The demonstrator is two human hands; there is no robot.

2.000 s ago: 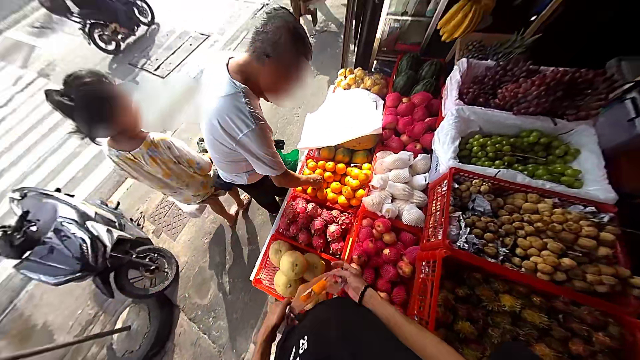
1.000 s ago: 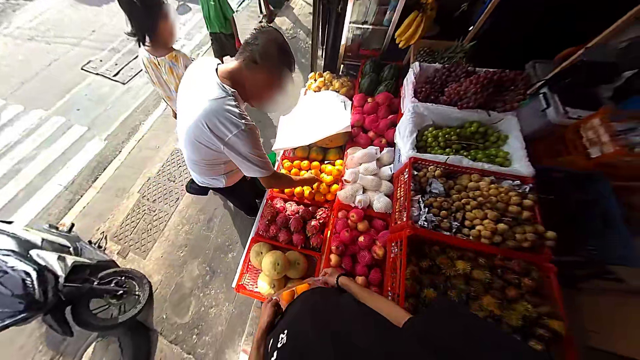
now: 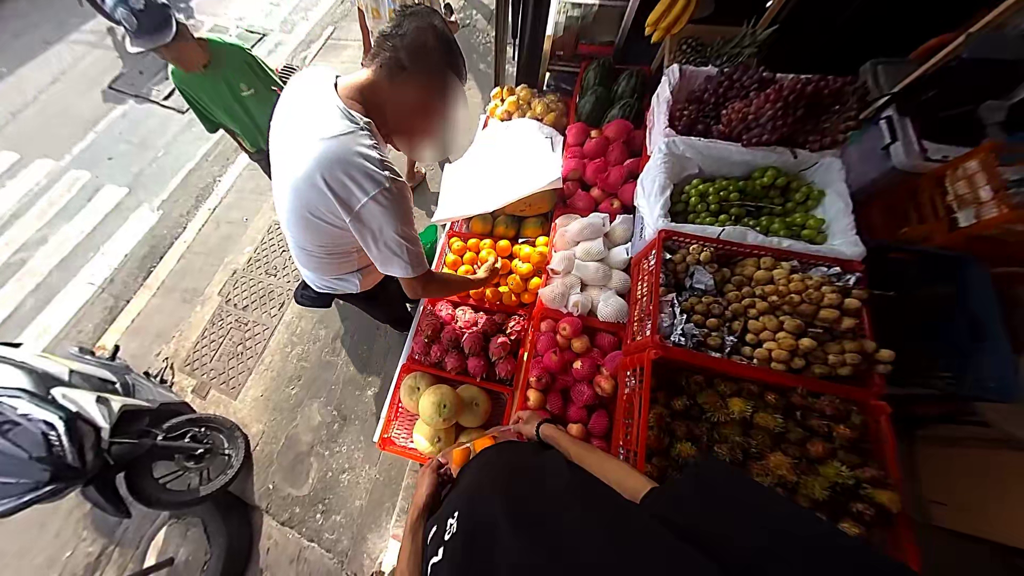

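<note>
My left hand [image 3: 432,480] grips one side of a clear plastic bag [image 3: 500,434] at the bottom middle of the head view. Orange fruits [image 3: 462,456] show in the bag. My right hand [image 3: 530,424], with a dark band at the wrist, is closed on the bag's other side. Just beyond the bag, several round pale melons [image 3: 440,406] lie in a red plastic crate [image 3: 394,436]. Apples in pink foam nets [image 3: 584,368] lie close to my right hand. Part of the bag is hidden by my black shirt.
A person in a white shirt [image 3: 336,184] reaches into the oranges [image 3: 512,264]. Another person in green [image 3: 232,88] is behind. Dragon fruit [image 3: 472,340], longans or similar fruit [image 3: 784,312] and rambutans [image 3: 752,440] fill nearby crates. A motorcycle [image 3: 104,424] stands at left.
The person in the patterned top has moved away toward the top, and a person in green has come into view. Both my hands stay at the bag. The view has shifted.
</note>
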